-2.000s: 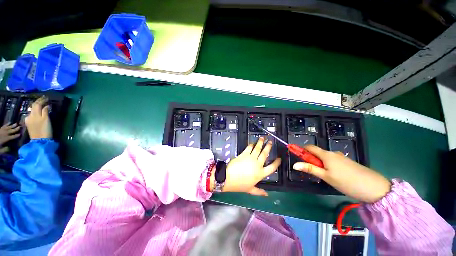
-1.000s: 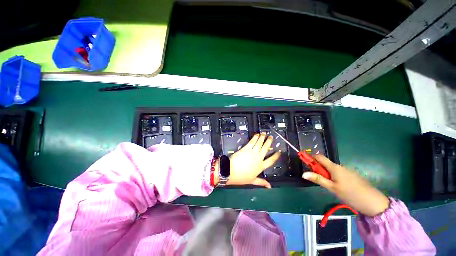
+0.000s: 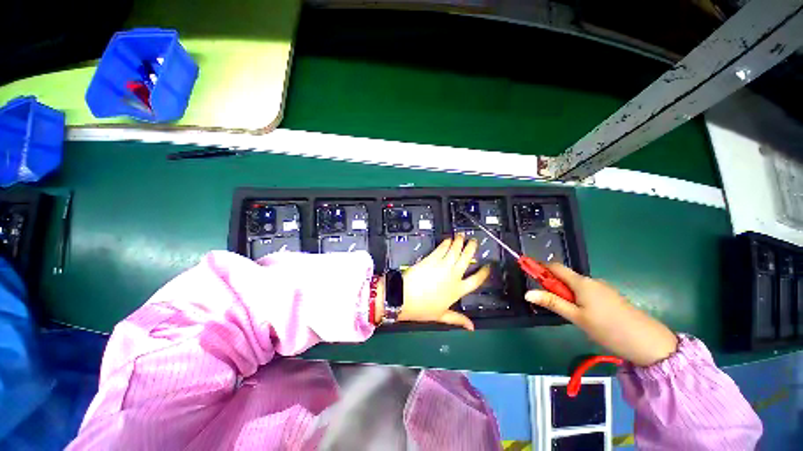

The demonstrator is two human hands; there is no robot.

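Observation:
A long black carrier tray (image 3: 578,255) lies on the green bench with five phone units side by side. My right hand (image 3: 607,319) is closed around the red handle of a screwdriver-like tool (image 3: 544,277). Its thin metal shaft points up and left, with the tip at the camera area of the fourth phone unit (image 3: 480,251) from the left. Whether the tip touches is too small to tell. My left hand (image 3: 433,286) lies with spread fingers across the lower part of the third and fourth units, fingertips on the fourth. My left sleeve hides the lower parts of the left units.
Blue bins (image 3: 143,76) stand at the upper left. Thin black tweezers (image 3: 209,153) lie by the white strip. A metal post (image 3: 656,101) rises behind the tray at the right. Another black tray (image 3: 766,291) is at the right edge. A person's blue sleeve (image 3: 31,343) shows at left.
Over two seconds the tray has shifted left in view. The tool tip and my left hand have gone from the third unit to the fourth. Since one second ago there is little movement.

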